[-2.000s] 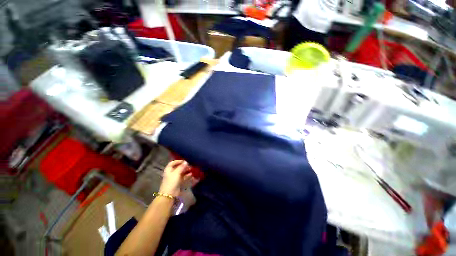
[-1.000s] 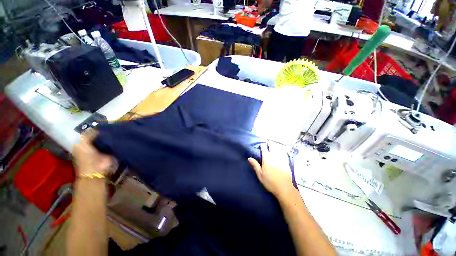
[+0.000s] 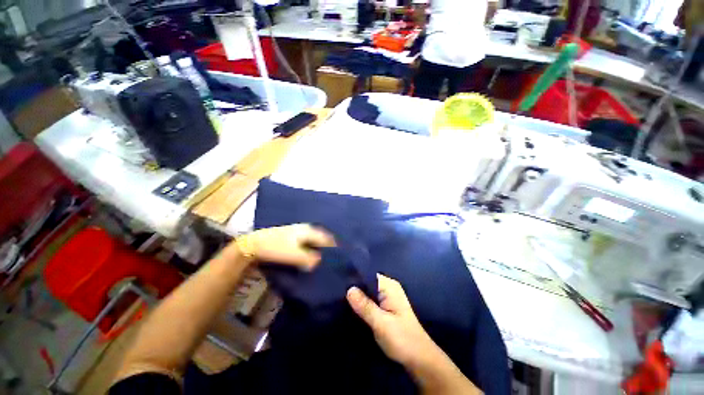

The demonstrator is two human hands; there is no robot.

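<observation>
A large navy cloth panel (image 3: 432,270) lies over the front of the white sewing table and down over the lap. My left hand (image 3: 289,245) is on the cloth left of centre, slightly blurred, with bent fingers gripping a bunched part. My right hand (image 3: 382,308) pinches a fold of the same cloth, thumb on top, just right of my left hand. The white sewing machine (image 3: 602,208) stands to the right, its needle area (image 3: 482,200) beyond the cloth's far right corner.
Red-handled snips (image 3: 587,307) lie right of the cloth. A yellow-green fan (image 3: 466,113) stands behind the needle area. A black phone (image 3: 296,123) lies on brown cardboard (image 3: 247,171). A neighbouring machine (image 3: 168,119) is at left. A person in white (image 3: 454,35) stands behind.
The cloth's left part has come in from the far left and is bunched centrally. My left hand has moved right, close to my right hand, which has come slightly nearer the lap.
</observation>
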